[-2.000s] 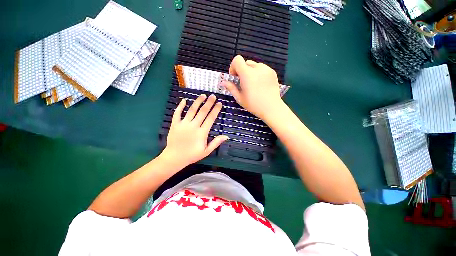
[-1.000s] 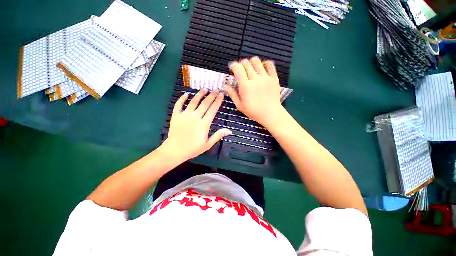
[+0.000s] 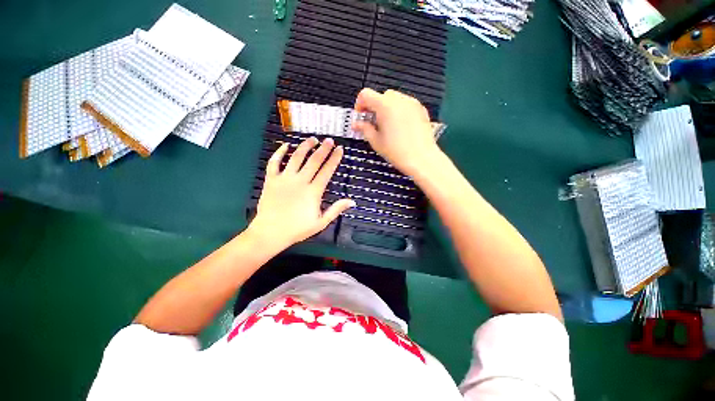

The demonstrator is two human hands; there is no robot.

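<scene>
A narrow white PCB panel (image 3: 317, 120) with an orange-brown left end lies across the black slotted tray (image 3: 329, 51). My right hand (image 3: 396, 125) grips the panel near its middle with thumb and curled fingers, covering much of its right part. My left hand (image 3: 294, 192) lies palm down, fingers spread, on the tray just below the panel; fingertips are close to its lower edge, and contact is unclear. Thin PCB strips (image 3: 384, 184) lie in the tray slots beside and below my hands.
Loose white panels (image 3: 161, 78) are fanned out at the left. Pale slivers (image 3: 486, 17) lie beyond the tray. A dark grey sheaf (image 3: 611, 74), stacked panels (image 3: 631, 227) and a round roll (image 3: 694, 41) are at the right. A red stool (image 3: 670, 335) is at lower right.
My right hand's fingers were extended over the panel one second ago and are now curled on it. My left hand stays on the tray. The whole view has shifted slightly.
</scene>
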